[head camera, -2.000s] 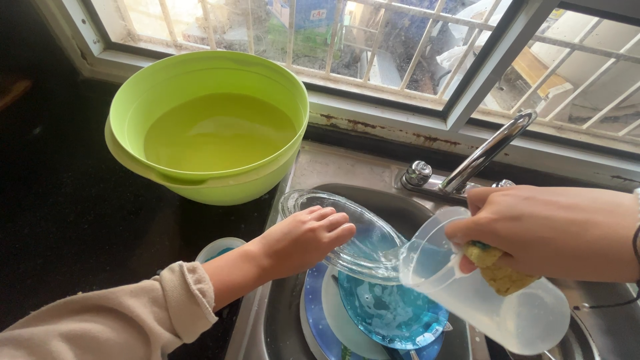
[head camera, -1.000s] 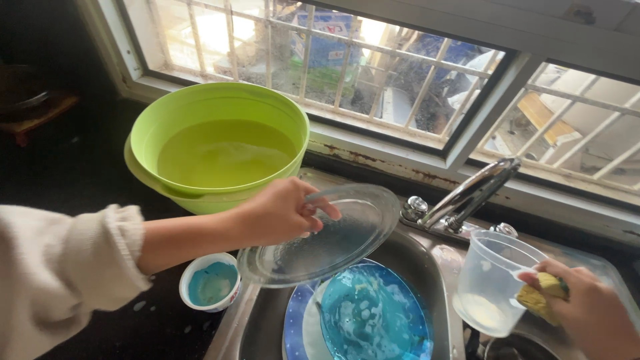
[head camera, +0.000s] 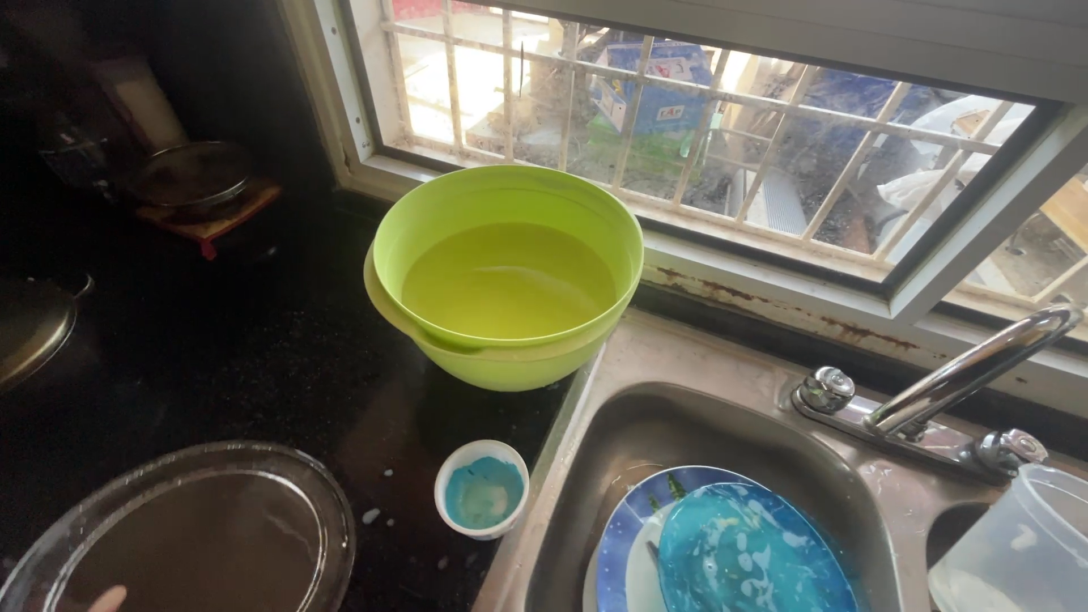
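Observation:
At the lower left, an oval clear glass dish is over the black counter. One fingertip of my left hand shows against it at the bottom edge; the rest of that hand is out of frame. My right hand is out of view. A translucent plastic jug stands at the right edge, by the second basin. In the sink basin, a soapy blue plate rests on a white plate with a blue patterned rim. A small white tub with blue contents sits left of the sink.
A lime green bowl holding liquid stands on the counter by the window. A chrome faucet with two knobs rises behind the sink. Far left are a metal lid and a glass dish on a mat.
My left hand has carried the glass dish from over the sink left to the counter side. My right hand, earlier at the jug with a yellow sponge, has left the view. The view has swung left.

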